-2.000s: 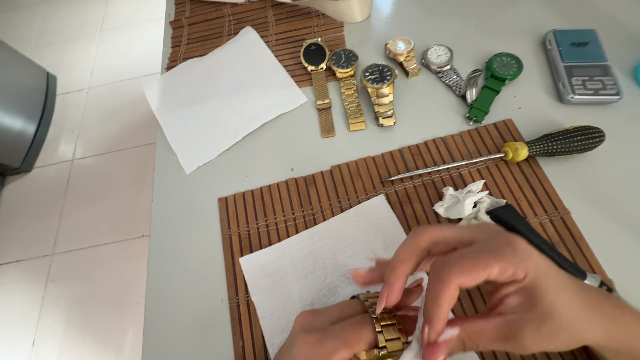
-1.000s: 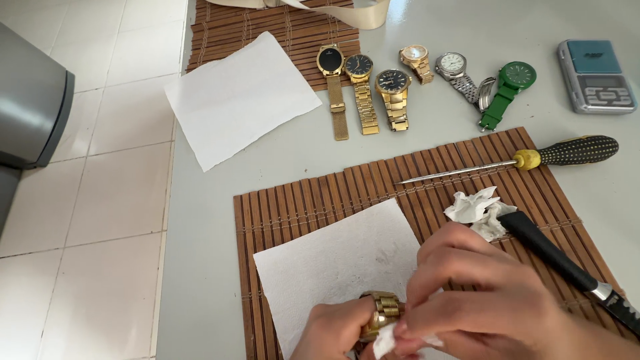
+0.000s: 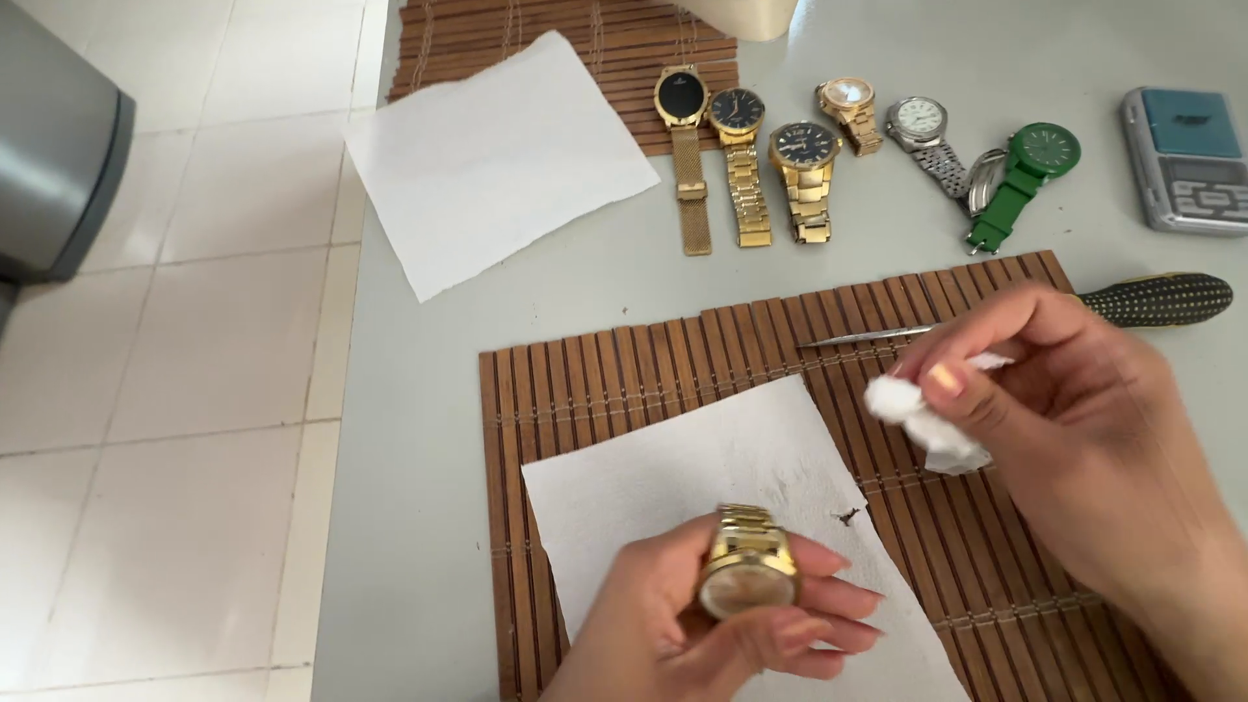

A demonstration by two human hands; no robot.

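A gold-coloured wristwatch (image 3: pixel 749 575) with a metal link band rests in my left hand (image 3: pixel 702 614), its round face tilted up and the thumb at its lower edge. Under that hand lies a white paper sheet (image 3: pixel 682 448) with dark smudges, on a brown slatted bamboo mat (image 3: pixel 604 370). Raised to the right, apart from the watch, my right hand (image 3: pixel 1053 419) pinches a crumpled white tissue (image 3: pixel 916 414) between thumb and fingers. Behind this hand lies a screwdriver (image 3: pixel 1160 298) with a black and yellow handle, its shaft partly hidden.
Several watches stand in a row behind the mat, among them a black-faced gold one (image 3: pixel 804 146) and a green one (image 3: pixel 1043 151). A pocket digital scale (image 3: pixel 1191 161) is at the right. Another white sheet (image 3: pixel 497 166) overlaps a second bamboo mat (image 3: pixel 458 39) at the back.
My right hand has moved away from the watch, up and to the right, with the tissue in it. The watch's face now shows in my left hand.
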